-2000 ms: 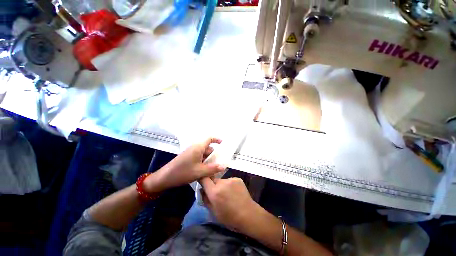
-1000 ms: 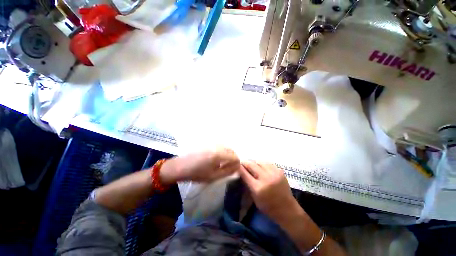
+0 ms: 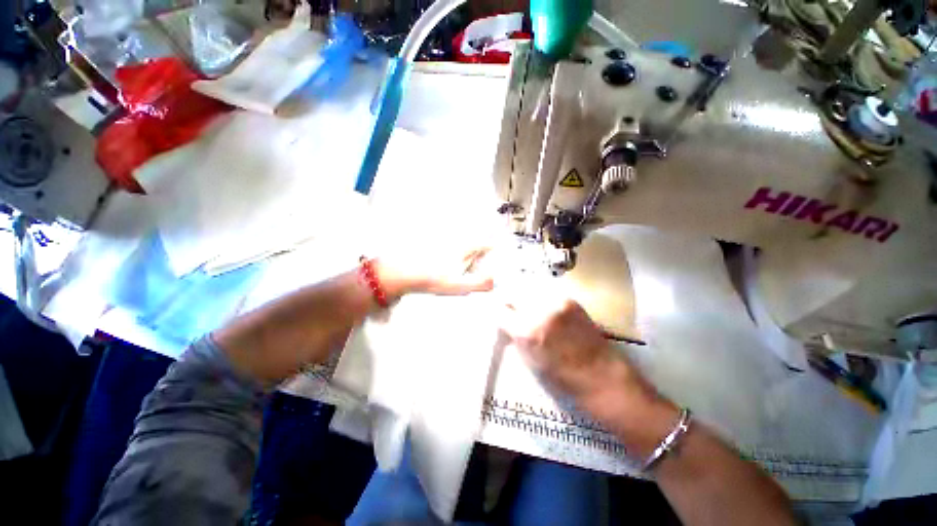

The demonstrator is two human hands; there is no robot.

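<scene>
White fabric [image 3: 426, 380] lies under my hands at the needle area and hangs over the table's front edge. My left hand [image 3: 452, 275] reaches in from the left just left of the presser foot [image 3: 558, 257]; glare hides its fingertips, so its hold is unclear. My right hand [image 3: 560, 339] is closed on the fabric just in front of the presser foot. The fabric between the hands is overexposed. The cream sewing machine head [image 3: 699, 154] stands behind and to the right of my hands.
A pale blue piece [image 3: 185, 298] and white cloth [image 3: 247, 175] lie at the left, near a red plastic bag [image 3: 154, 113]. A blue bar lamp [image 3: 378, 128] stands left of the head. More white fabric [image 3: 688, 298] lies right of the needle; pens [image 3: 848, 380] lie at the far right.
Both hands have moved from the table's front edge up to the needle area, bringing white fabric with them. The view has shifted, showing more of the machine head and a green lamp.
</scene>
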